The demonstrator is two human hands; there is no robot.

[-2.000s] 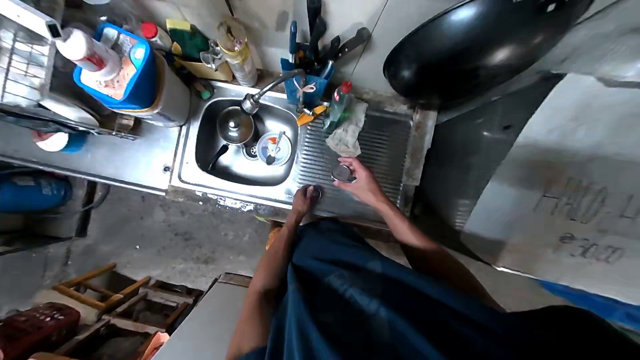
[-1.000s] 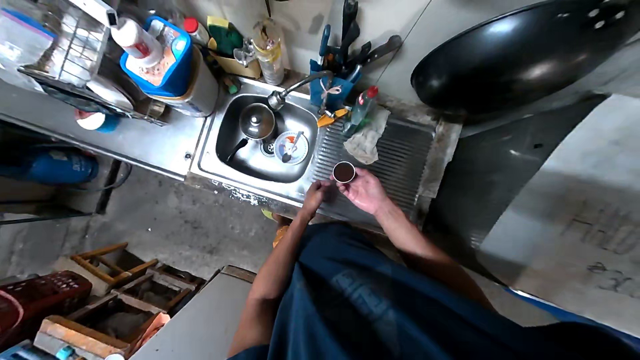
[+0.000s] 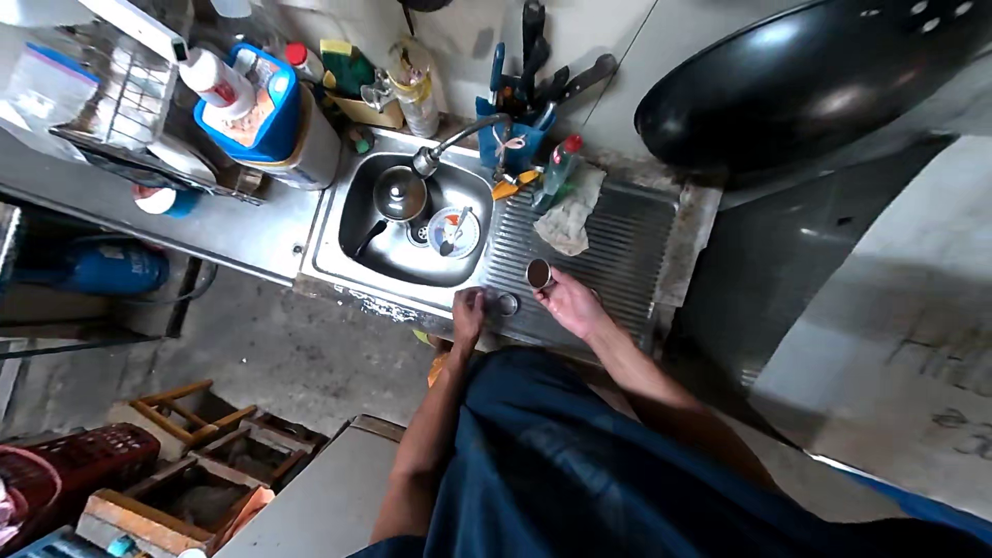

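My right hand point(image 3: 572, 302) holds a small round cup point(image 3: 539, 273) with dark brown contents over the ribbed steel drainboard point(image 3: 620, 256). My left hand point(image 3: 468, 311) rests at the front edge of the sink; whether its fingers hold anything cannot be made out. Close to its right, a small clear round lid or dish point(image 3: 507, 304) lies on the drainboard. The steel sink basin point(image 3: 372, 267) contains a lidded pot point(image 3: 400, 194) with a black handle and a patterned bowl point(image 3: 454, 232) with a spoon in it. A pale cloth point(image 3: 572, 221) lies behind the cup.
A green-tinted bottle with a red cap point(image 3: 558, 174) and a blue knife holder point(image 3: 508, 143) stand behind the drainboard. The faucet point(image 3: 465, 138) arches over the basin. A large black wok point(image 3: 775, 85) is at the upper right, and a blue container point(image 3: 283, 116) at the left.
The cup in my right hand has tipped so that its brown contents show, unlike two seconds ago. The small clear round piece now shows between my hands. The view has shifted.
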